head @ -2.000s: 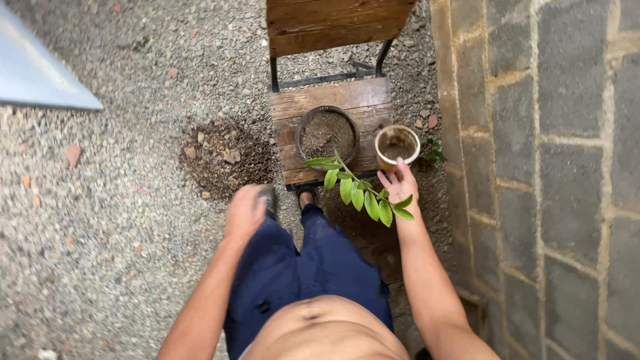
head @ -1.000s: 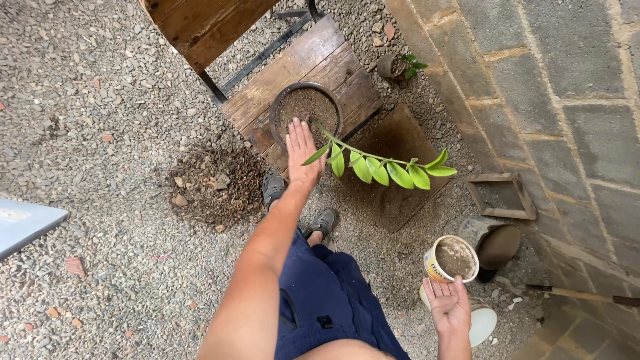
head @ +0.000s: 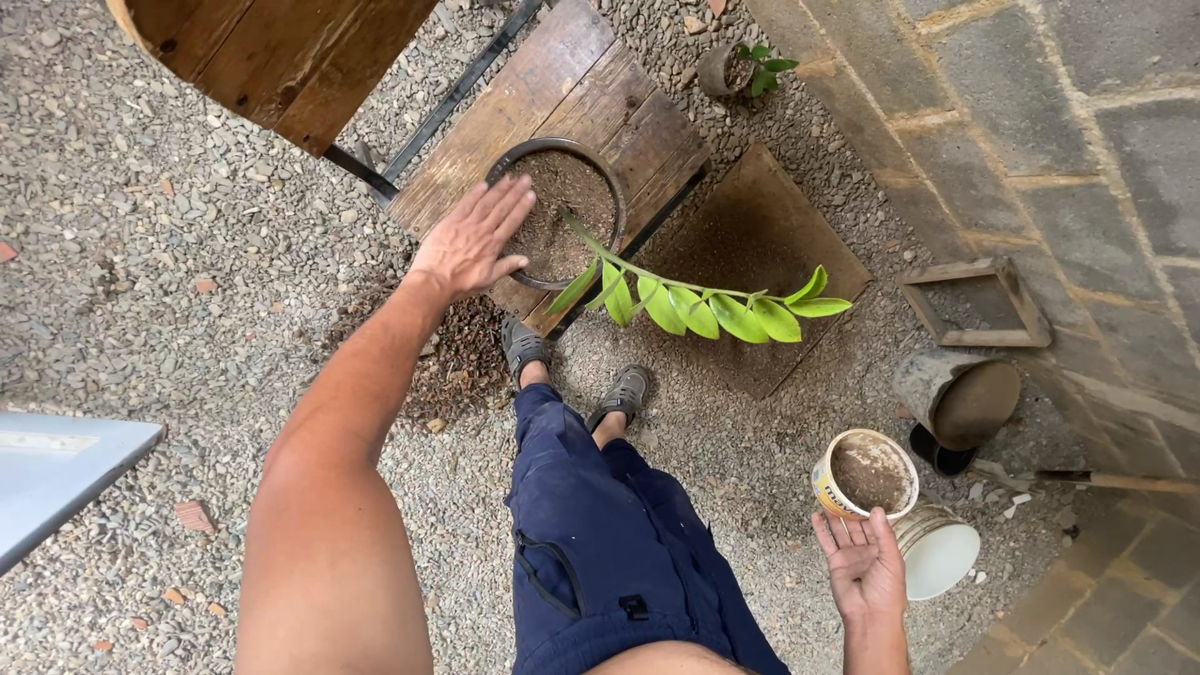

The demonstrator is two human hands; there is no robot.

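Observation:
A round dark pot (head: 620, 211) filled with soil stands on a worn wooden chair seat (head: 562, 70). From its soil a leafy green stem (head: 698, 286) leans out to the right, past the rim. My left hand (head: 476, 234) lies flat over the pot's left side, fingers extended, holding nothing; whether the palm presses on the soil is hidden. Off to the lower right, my right hand (head: 864, 558) holds a small plastic tub (head: 827, 480) with printed writing from below, thumb at its rim. Brown soil (head: 872, 473) shows inside the tub.
Spilled soil (head: 459, 361) lies on the gravel left of my feet. A square slab (head: 750, 225), a wooden frame (head: 1022, 305), a bucket (head: 919, 384) and a white container (head: 942, 558) are at right, near the block wall (head: 1078, 122). A small potted plant (head: 727, 70) stands behind the chair.
Two seconds ago the tub was beside the pot; my right hand has carried it away to the lower right. My left hand has moved from beside my leg onto the pot. The view has turned.

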